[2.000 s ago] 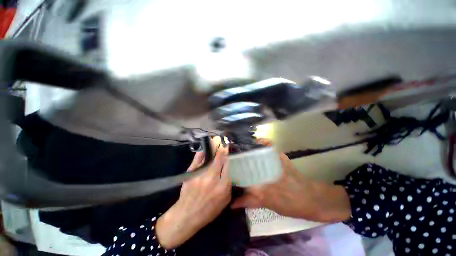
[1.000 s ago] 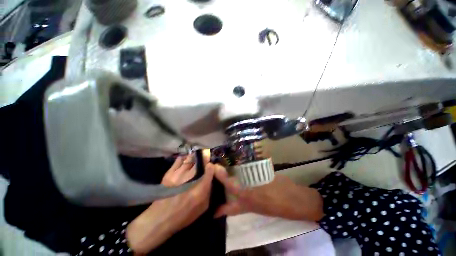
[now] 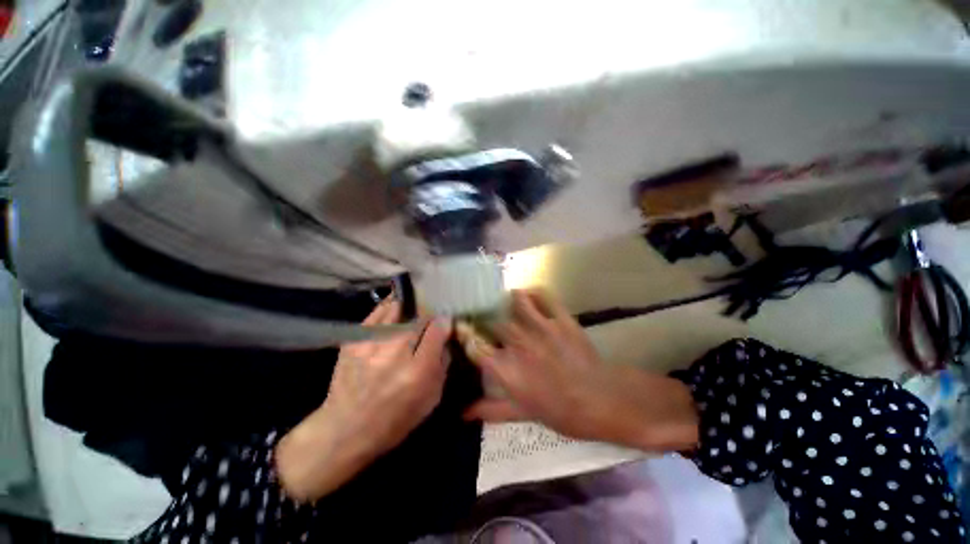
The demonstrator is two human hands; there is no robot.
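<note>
A large black garment piece lies left of the needle area and hangs over the near edge. My left hand rests on it, fingertips pinching its edge below the tension dial. My right hand is beside it, fingertips pinched near the same edge. The ribbed pale tension dial hides the needle area. A thin black strip runs from the right toward my right hand. The white sewing machine head spans the top. The image is blurred.
The curved grey take-up guard arches at the left, above the cloth. A tangled bundle of black strips lies on the bed at the right. Red and black handled snips are at the far right. A lamp spot shines beside the dial.
The view has shifted, so the machine head sits differently and its underside shows more. Both hands remain close together at the cloth edge, my right fingers now slightly farther from my left.
</note>
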